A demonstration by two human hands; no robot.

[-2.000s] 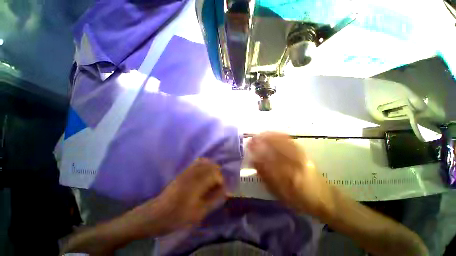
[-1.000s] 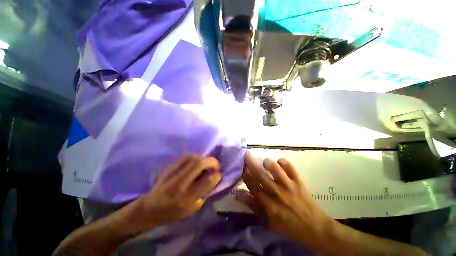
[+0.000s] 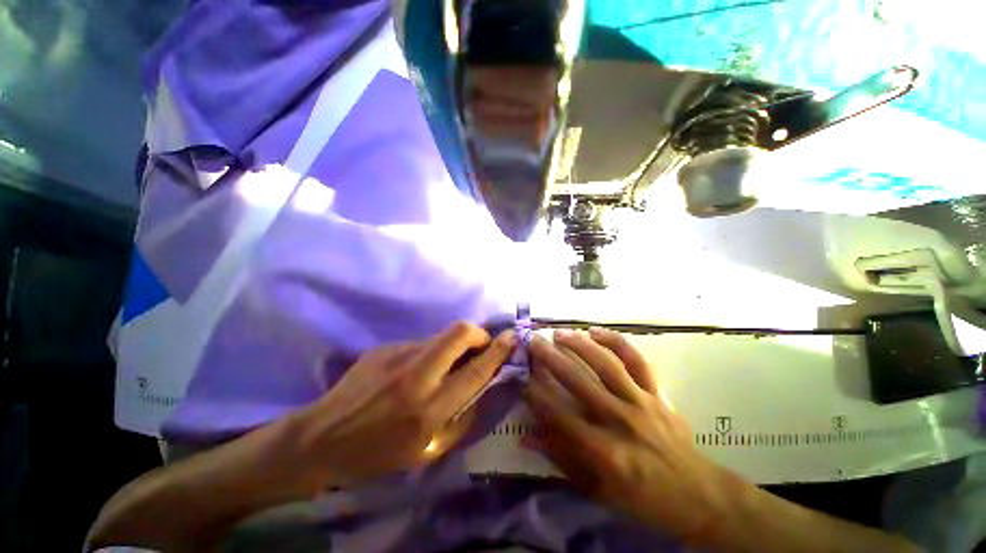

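The purple cloth [image 3: 324, 292] lies on the white machine table and hangs over its front edge. My left hand [image 3: 416, 389] lies on the cloth, its thumb and forefinger pinching a narrow edge just in front of the presser foot [image 3: 523, 315]. My right hand [image 3: 595, 405] is beside it, fingertips on the same cloth edge, other fingers flat on the table. The fingertips of both hands nearly touch. The needle is not clearly visible in the glare under the machine head [image 3: 508, 130].
Heaped purple cloth [image 3: 254, 76] lies at the back left. A blue triangle [image 3: 143, 290] is at the left. A black flat rectangle [image 3: 919, 359] lies at the right, under a white part [image 3: 897, 268]. A printed ruler [image 3: 778, 434] runs along the front edge.
Both hands have come together at the cloth edge near the presser foot. The view has moved closer to the machine head, which looks larger.
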